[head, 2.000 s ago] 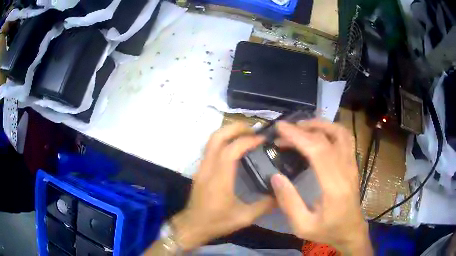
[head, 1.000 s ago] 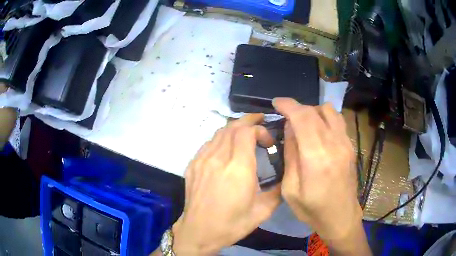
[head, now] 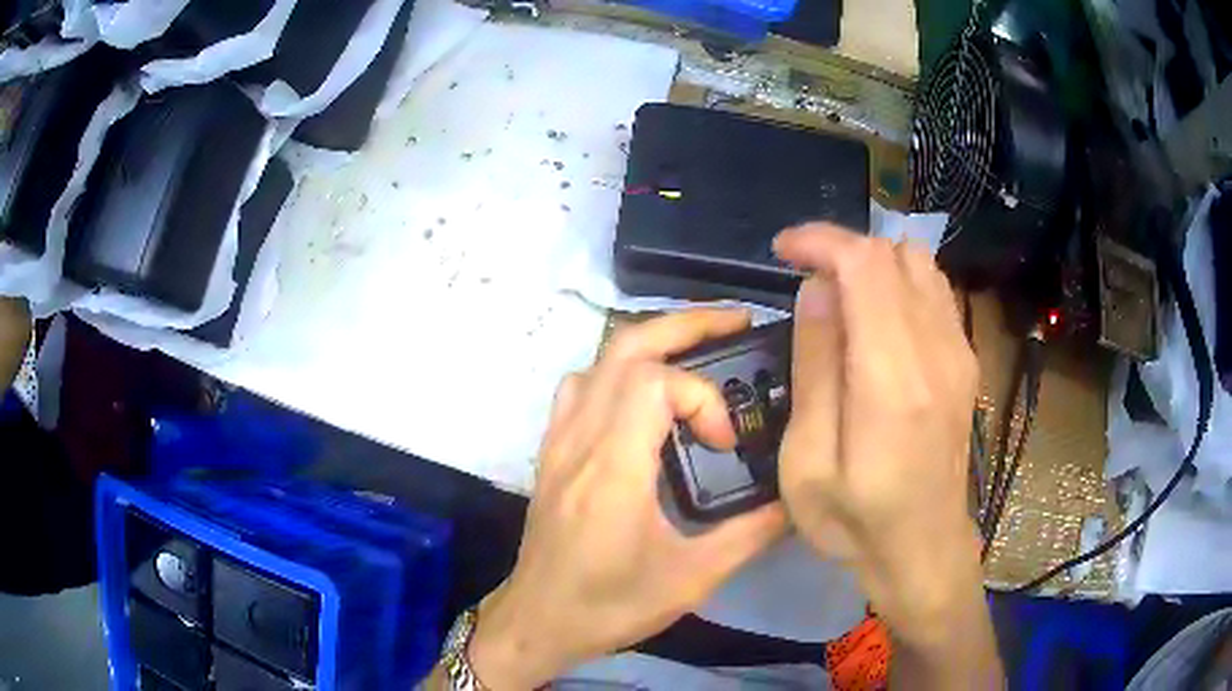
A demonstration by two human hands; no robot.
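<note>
A small dark rounded unit (head: pixel 723 473) with a grey inner face and small gold contacts is held between my hands, above the bench's front edge. My left hand (head: pixel 615 466) grips its left side, with the thumb on its inner face. My right hand (head: pixel 878 392) lies against its right side and hides that part; its fingertips overlap the black housing behind. The black plastic housing (head: pixel 743 189) lies flat on the bench beyond my hands, with short red and yellow lead wires (head: pixel 665 193) on its top face.
Foam-wrapped black housings (head: pixel 169 196) are stacked at left. A speckled white paper sheet (head: pixel 446 257) lies beside the housing. A blue crate (head: pixel 331 594) with black housings stands lower left. The fume fan (head: pixel 955 135), a red light and black cords are at right.
The small unit is turned so that more of its inner face and gold contacts show. My right hand has shifted slightly upward over its right side.
</note>
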